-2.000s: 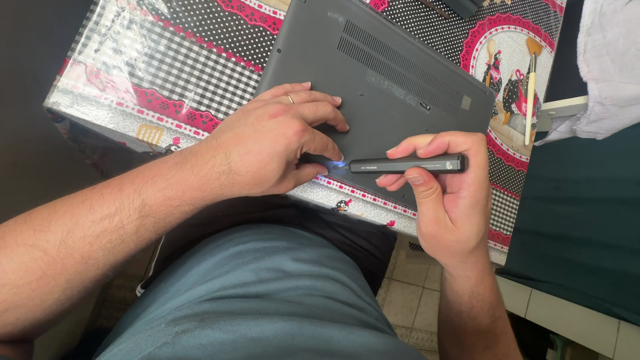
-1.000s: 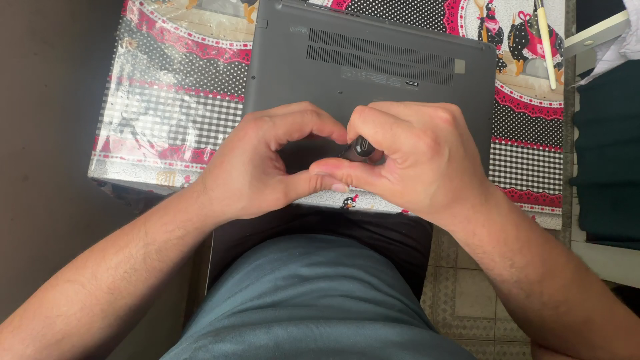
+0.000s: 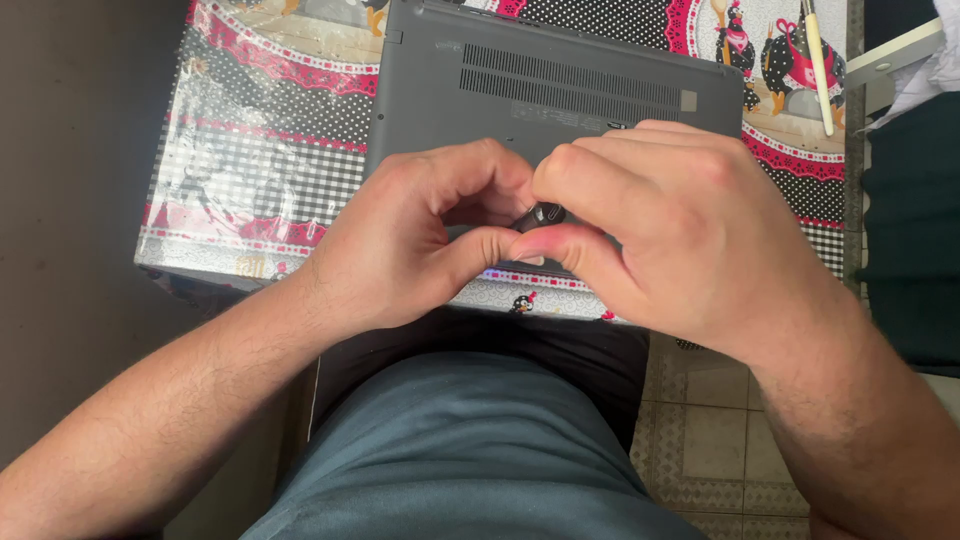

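A dark grey laptop (image 3: pixel 442 112) lies bottom side up on the patterned tablecloth, its vent slots facing up. Over its near edge, my right hand (image 3: pixel 667 225) grips a black pen-shaped electric screwdriver (image 3: pixel 546 214), which stands nearly upright with its end toward the camera. My left hand (image 3: pixel 420 232) curls around the tool from the left, its fingertips meeting those of my right hand. Whether the left fingers grip the tool cannot be told. The tool's tip is hidden behind the hands; a faint bluish glow shows on the cloth just below them.
A brush with a pale handle (image 3: pixel 819 75) lies on the tablecloth (image 3: pixel 300 165) right of the laptop. Beyond the table's right edge are a whitish bar (image 3: pixel 900 56), a white cloth (image 3: pixel 941 64) and dark green fabric (image 3: pixel 911 225). The table's near edge runs close to my body.
The screwdriver lay nearly flat two seconds ago, with its lit tip at my left fingers; now it is nearly upright. My right hand has closed in over it, against my left. The view has shifted.
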